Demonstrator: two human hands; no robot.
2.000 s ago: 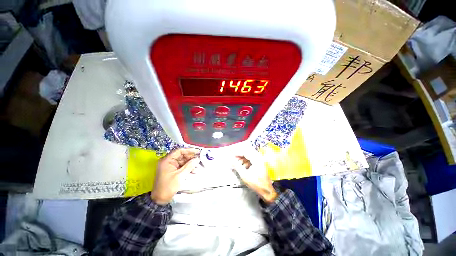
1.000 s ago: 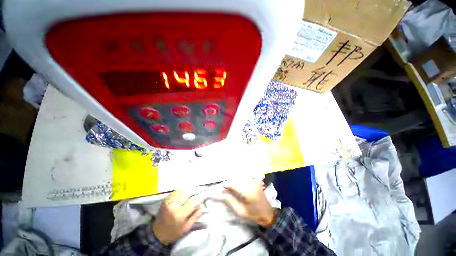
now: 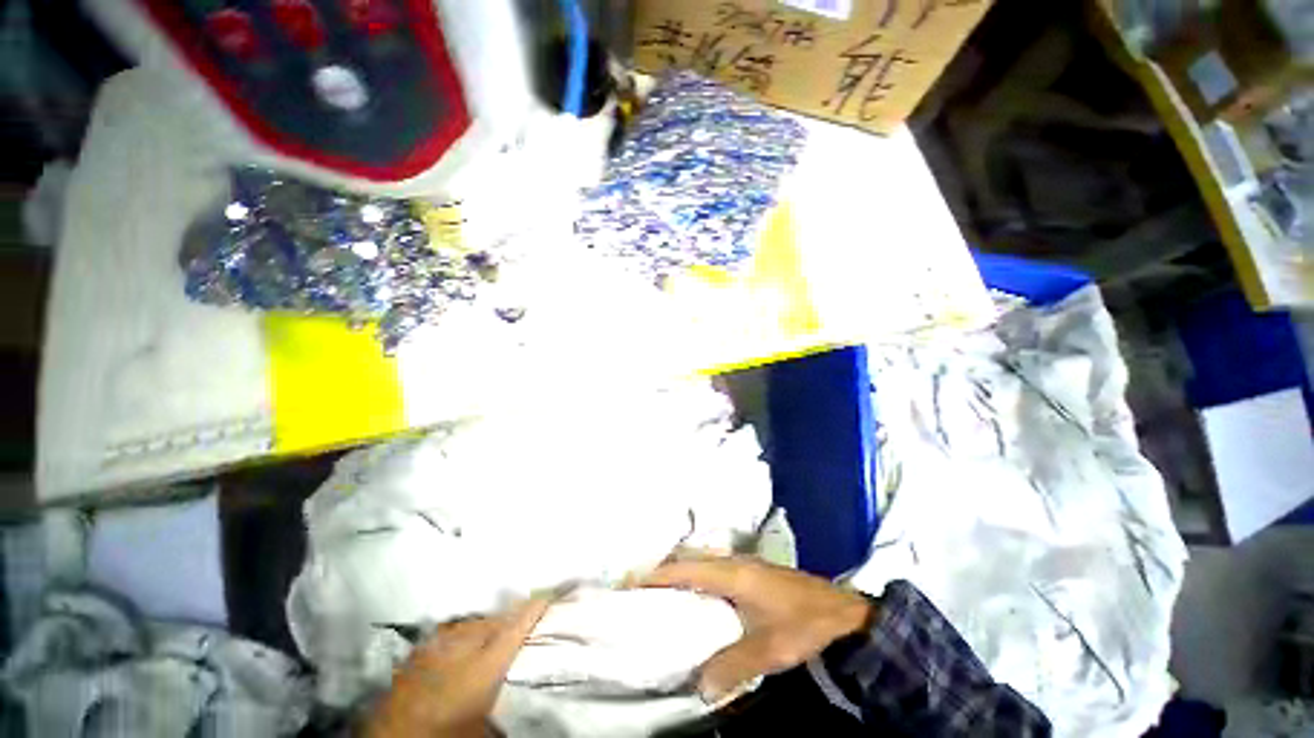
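A pale garment (image 3: 533,505) lies bunched over my lap below the table's front edge. My left hand (image 3: 458,675) is at its lower left, blurred and cut off by the bottom edge, with cloth at its fingers. My right hand (image 3: 764,613) grips a fold of the garment from the right, thumb below and fingers over the cloth. The white button machine (image 3: 339,123) with its red panel is at the top left, partly out of view. Its counter display is not in view.
Shiny button parts (image 3: 310,252) lie left on the white table (image 3: 144,361); another heap (image 3: 692,173) lies right. Yellow sheets (image 3: 334,382) mark the front edge. A blue bin (image 3: 824,447), a garment pile (image 3: 1023,490) and a carton (image 3: 865,72) are on the right.
Both hands have moved down from the table's front edge towards my body, with the garment bunched at them. The view has tilted down, so the machine head sits higher and further left.
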